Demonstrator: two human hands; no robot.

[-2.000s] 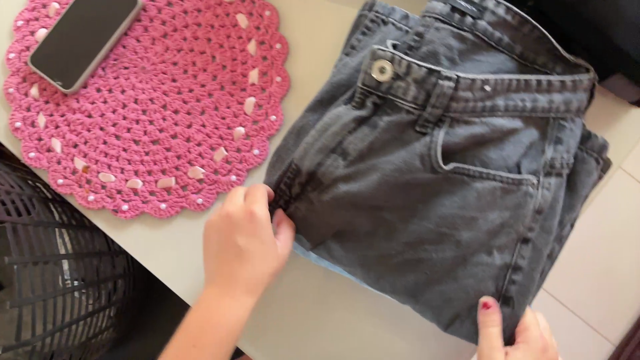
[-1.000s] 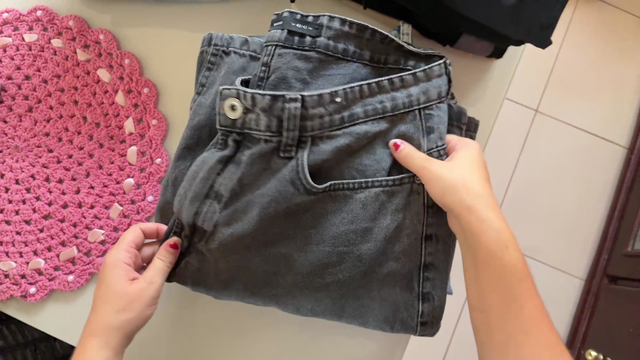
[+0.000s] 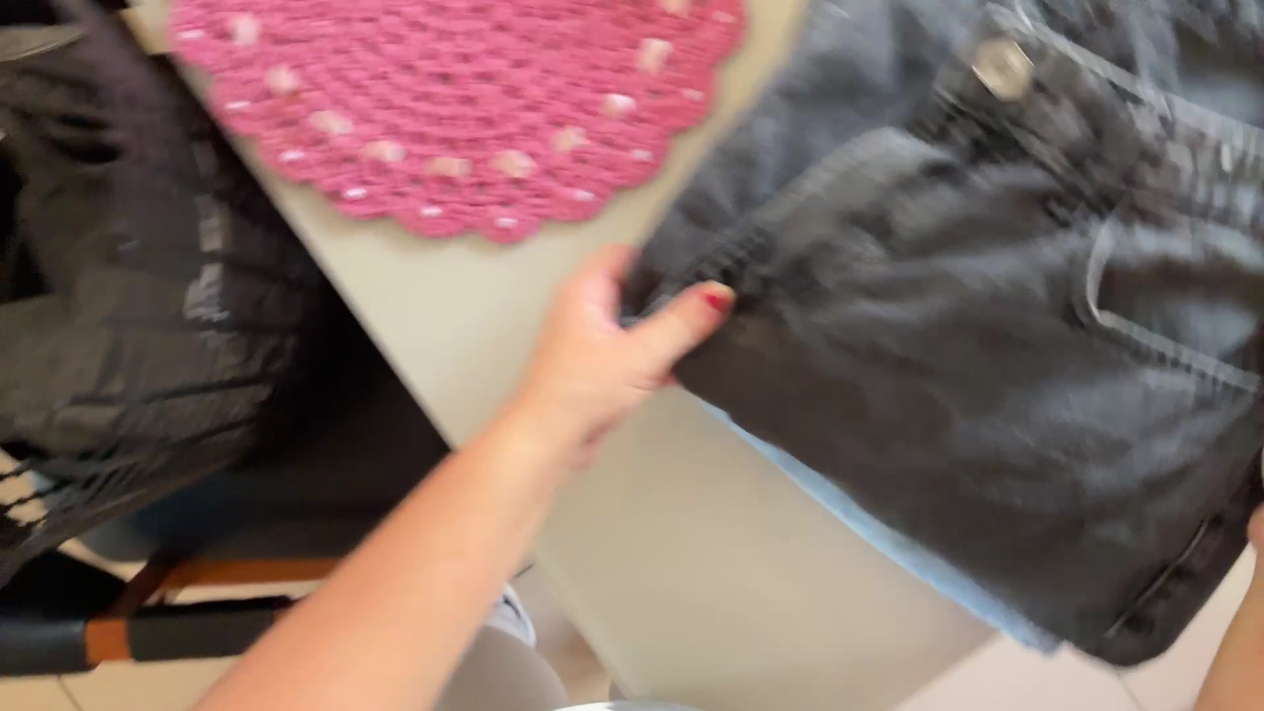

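Note:
Folded dark grey jeans point(image 3: 938, 375) lie on the pale table top, somewhat blurred, their metal button at the upper right. My left hand point(image 3: 612, 355) grips the left edge of the jeans, thumb on top and fingers beneath. Only a sliver of my right hand point(image 3: 1256, 528) shows at the right border, beside the lower right edge of the jeans; its fingers are cut off by the frame. Under the jeans, a strip of light blue fabric point(image 3: 869, 523) sticks out along the lower edge.
A pink crocheted round mat point(image 3: 474, 118) with a scalloped rim lies at the top, left of the jeans. The pale table point(image 3: 395, 296) has its edge running diagonally. Beyond it at left stands a black basket point(image 3: 148, 395) with dark cloth, above an orange and black frame part point(image 3: 109, 640).
The view has swung left, so more of the basket shows and my right hand is almost out of frame. My left hand stays on the left edge of the jeans.

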